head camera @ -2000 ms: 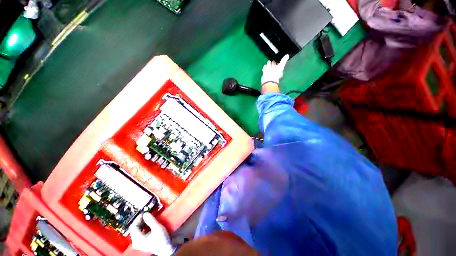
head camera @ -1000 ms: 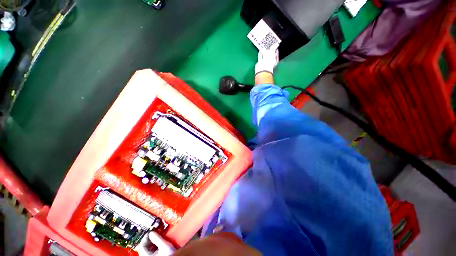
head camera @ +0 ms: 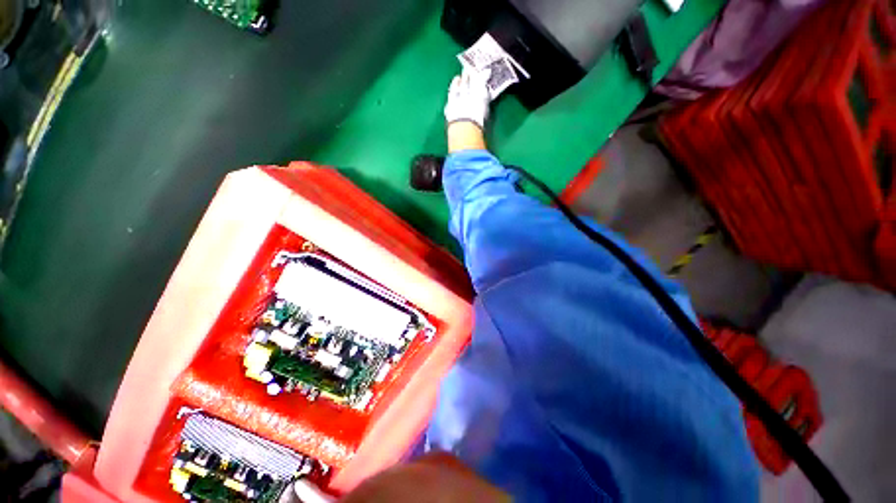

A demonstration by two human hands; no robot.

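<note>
A red foam packing tray lies tilted across the front, with a circuit board in each of its two pockets. The upper board shows a long pale heatsink and crowded parts. The lower board is cut by the bottom edge. My left hand, gloved, is mostly out of the picture; its fingertips are at the lower board's right corner, grip unclear. My right hand, in a white glove, has its fingers on a white QR code sheet in front of the black box.
A black scanner head lies on the green mat beside my right sleeve. A thick black cable crosses over my blue sleeve. Another board is on the dark green belt. Stacked red trays and purple clothing stand right.
The QR code sheet, not visible at first, came into view at my right hand's fingers and is now further left. The tray sits lower in view; less of my left hand shows.
</note>
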